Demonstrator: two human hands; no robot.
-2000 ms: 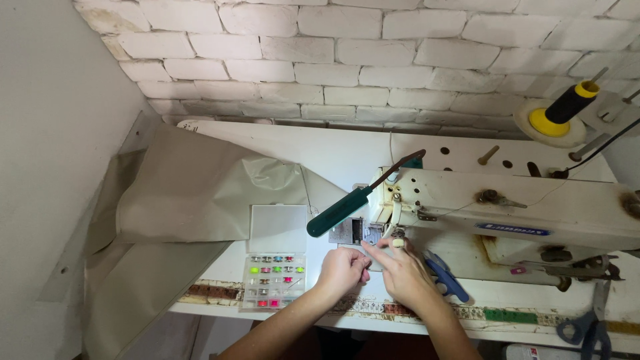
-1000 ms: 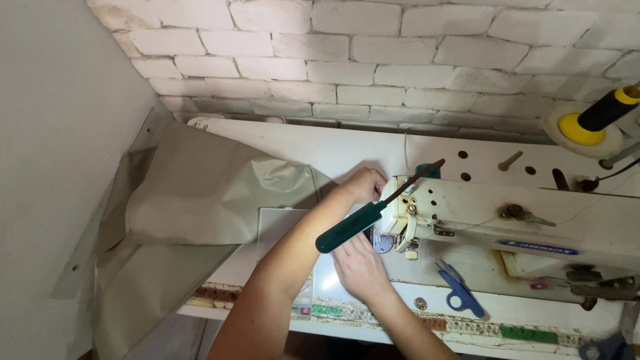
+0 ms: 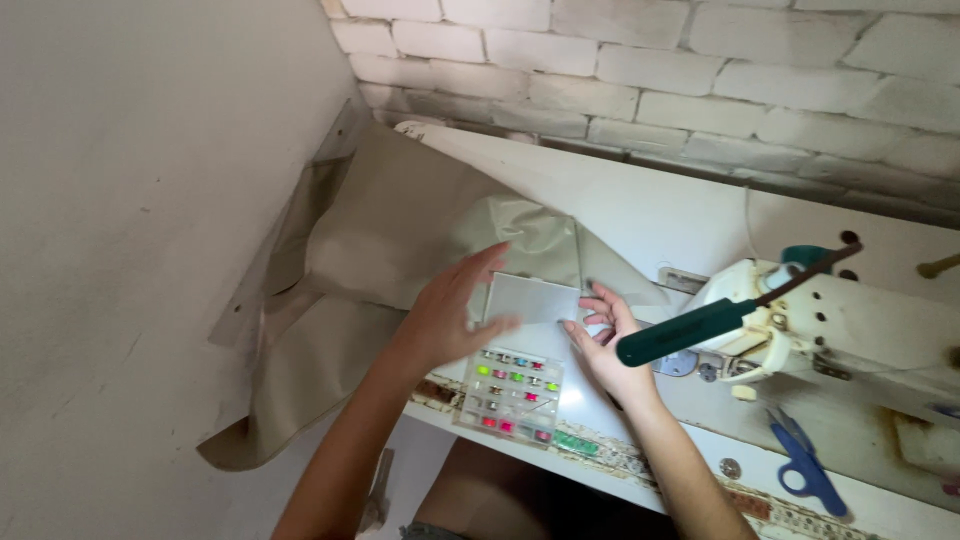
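Observation:
My left hand (image 3: 450,315), blurred, hovers with fingers apart over the beige fabric (image 3: 405,217) and the left side of the raised clear lid (image 3: 534,300) of the bobbin box. My right hand (image 3: 609,341) is by the lid's right edge, its fingers curved apart; whether it touches the lid I cannot tell. The clear compartment box (image 3: 510,397) stands at the table's front edge, holding several bobbins with pink, green, red and blue thread. Right of my right hand is the head of the sewing machine (image 3: 742,322), with a dark green handle (image 3: 686,330) on a brown rod above it.
Blue-handled thread snips (image 3: 806,465) lie on the machine bed at the right. A round metal disc (image 3: 730,469) is near the front edge, where a worn measuring tape (image 3: 630,459) runs. A white brick wall (image 3: 637,82) stands behind the table (image 3: 645,202).
Both hands have moved left, away from the sewing machine's needle area, to the bobbin box. They have drawn apart from each other. The view has shifted left.

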